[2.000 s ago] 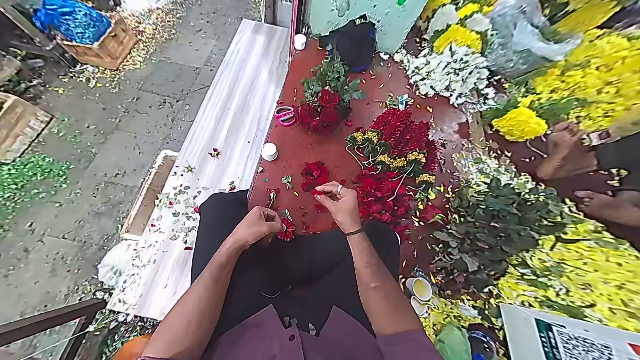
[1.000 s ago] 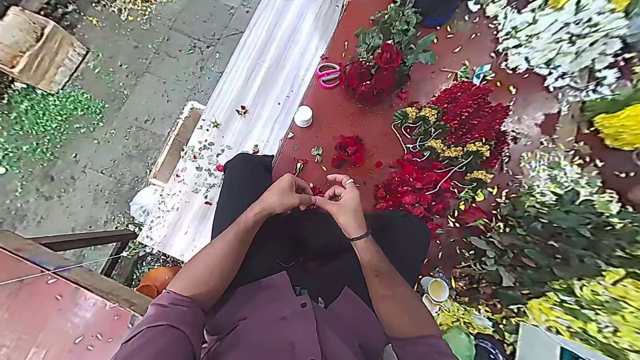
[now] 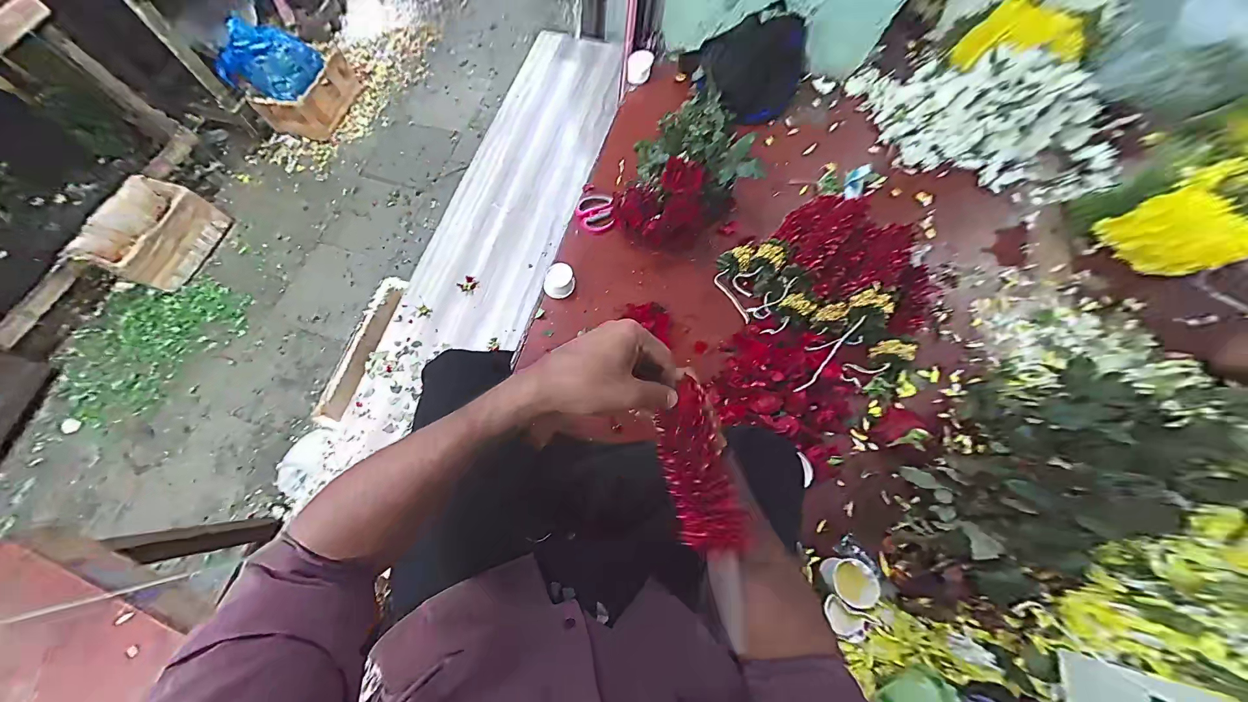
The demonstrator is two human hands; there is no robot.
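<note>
A strand of red petals [image 3: 697,468] hangs in front of my lap, its upper end pinched in the fingers of my left hand [image 3: 609,375]. My right hand is mostly hidden behind my left hand and the strand, so its grip cannot be made out. Just beyond my hands lie loose red petals [image 3: 648,317]. To the right is a pile of red petals [image 3: 785,385], with red garlands [image 3: 848,244] trimmed with yellow flowers and white strings above it. Pink-handled scissors [image 3: 595,213] lie beside a bunch of red roses [image 3: 673,200].
A white spool [image 3: 559,281] stands near the red surface's left edge, and another white spool [image 3: 640,66] farther back. White flowers [image 3: 1004,122], yellow flowers [image 3: 1175,229] and leafy stems [image 3: 1053,468] crowd the right. Cups [image 3: 850,585] sit low at right; wooden crates [image 3: 161,234] stand at left.
A red petal strand now hangs from my left hand; it was not visible before. My left hand has moved across in front of my right, which is now mostly hidden.
</note>
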